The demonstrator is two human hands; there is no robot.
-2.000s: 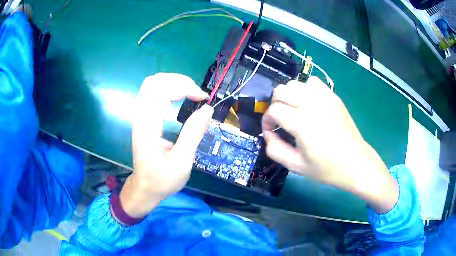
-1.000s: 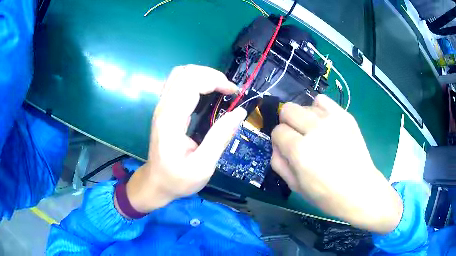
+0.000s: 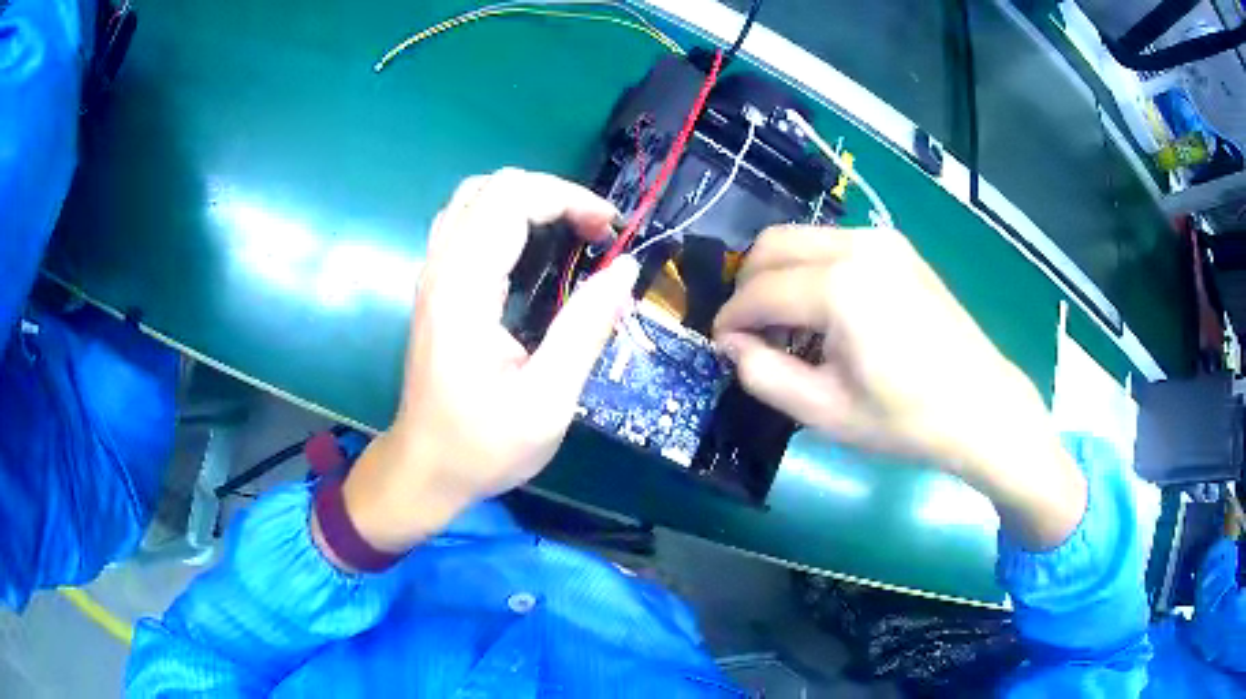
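Note:
The black device unit (image 3: pixel 670 178) lies on the bench, with its blue main board (image 3: pixel 649 396) at the end nearest me. My left hand (image 3: pixel 499 328) is at its left side, thumb and fingertip closing around the red wire (image 3: pixel 679 144). The white cable (image 3: pixel 724 182) runs from the far end to my left thumb. My right hand (image 3: pixel 875 348) is at the right side, thumb and finger bent together by the board's far right corner. Whether it holds something small is hidden. Orange flex cable (image 3: pixel 666 290) shows between the hands.
The green bench mat (image 3: pixel 328 178) lies around the unit. Thin yellow-green and white wires (image 3: pixel 533 11) trail left from its far end. A white conveyor edge (image 3: pixel 875 116) runs beyond. A white sheet (image 3: pixel 1089 396) lies at right. A blue sleeve (image 3: pixel 41 109) of another person is at left.
Since one second ago, the unit and both hands appear slightly further left in view. My right fingertips are now at the board's far right corner. My left hand stays at the red wire.

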